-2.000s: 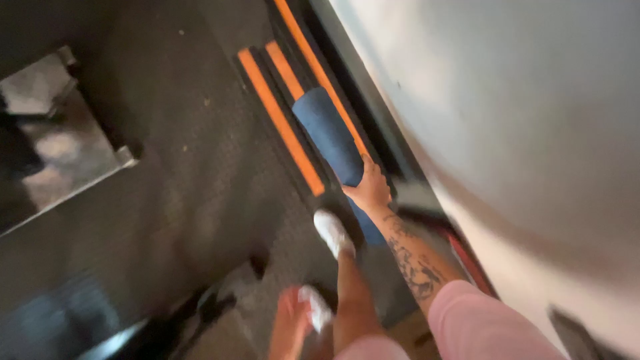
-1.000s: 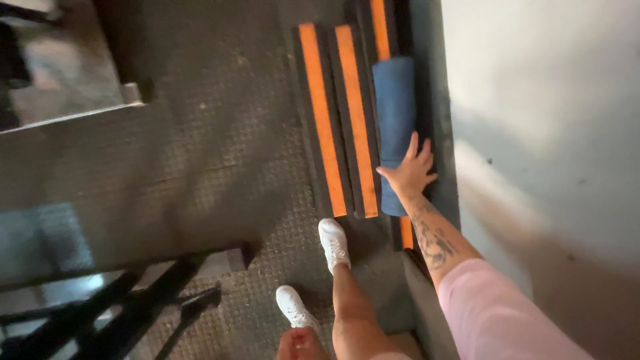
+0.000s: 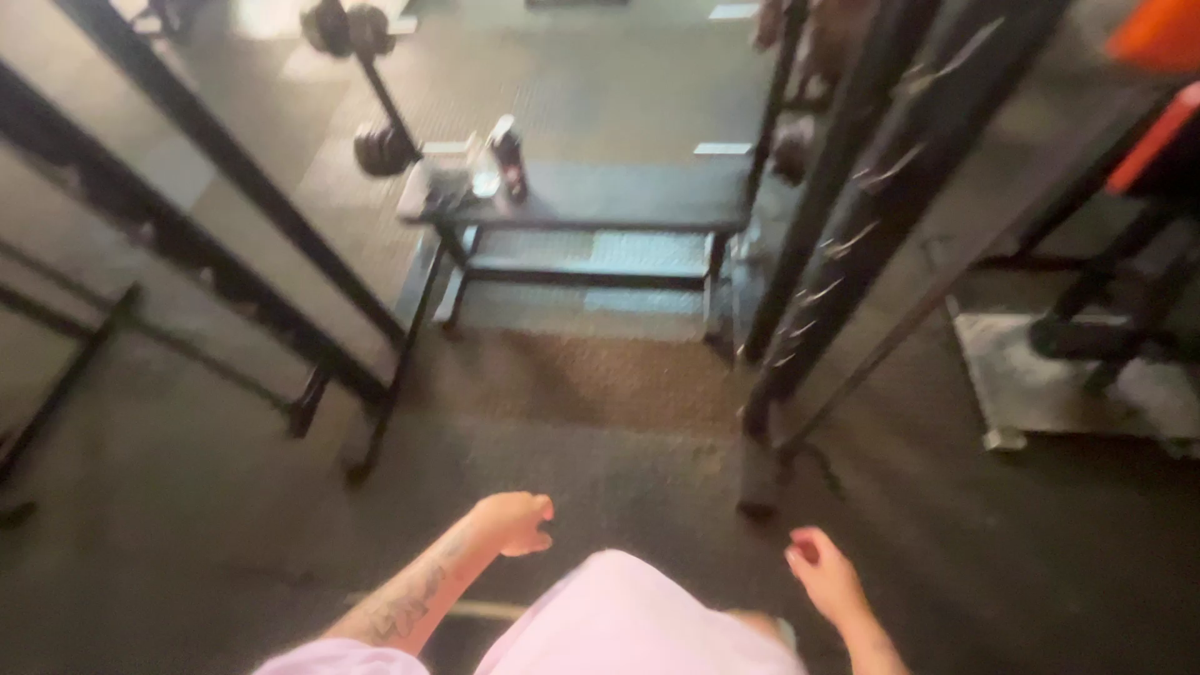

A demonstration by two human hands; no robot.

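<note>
My left hand (image 3: 517, 523), at the end of a tattooed forearm, hangs in front of me with the fingers loosely curved and holds nothing. My right hand (image 3: 821, 566) is at the lower right, half curled, with nothing visible in it. The pink shirt (image 3: 623, 619) lies between them. Ahead, between the uprights of a rack, stands a flat bench (image 3: 628, 192). At its left end are a dark bottle (image 3: 509, 161), a pale, blurred object (image 3: 485, 180) and some dark items (image 3: 447, 195).
Slanting black rack uprights stand left (image 3: 225, 159) and right (image 3: 862, 206). Dumbbells (image 3: 382, 150) are behind the bench's left end. A metal platform (image 3: 1031, 384) lies at the right on the dark rubber floor (image 3: 572, 459). Low black bars (image 3: 66, 375) stand at the left.
The view has swung far from the wall to the rack and bench. The blue roll and the orange-striped pieces are out of view. One hand was at the roll before; both hands now show bare.
</note>
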